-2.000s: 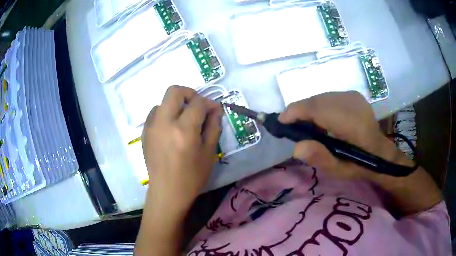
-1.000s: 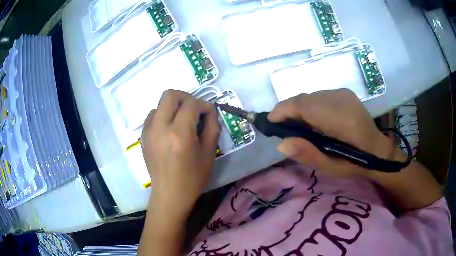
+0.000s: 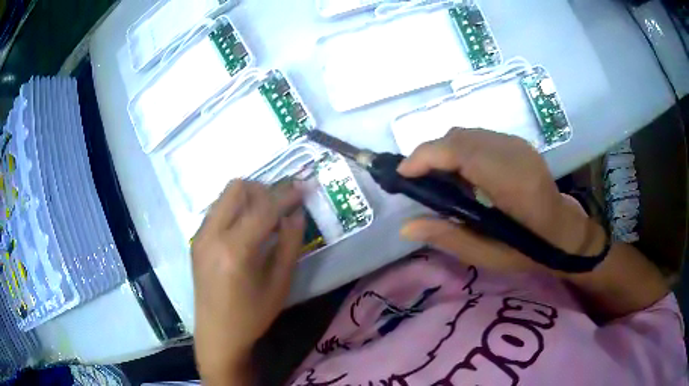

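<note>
My right hand [image 3: 498,200] holds the black soldering iron [image 3: 461,207]. Its metal tip is above the near-left power bank case, near the corner of the case behind. The near case's green circuit board [image 3: 344,194] lies across its right end. My left hand [image 3: 253,249] is over the left part of this case, blurred, fingers bent near the charging cable [image 3: 291,160]. Whether its fingertips hold a wire cannot be told. A pouch battery lies mostly hidden under my left hand; its dark band and yellow tape [image 3: 313,243] show beside the fingers.
More white cases with green boards lie in two rows behind, including one at the right [image 3: 476,113]. A tall stack of cell trays [image 3: 72,196] stands at the left, beside a black strip [image 3: 125,219]. The bench edge curves in front of my pink shirt.
The iron tip has lifted off the near board and moved up and left. My left hand has drawn down and left from the board. The view has shifted slightly.
</note>
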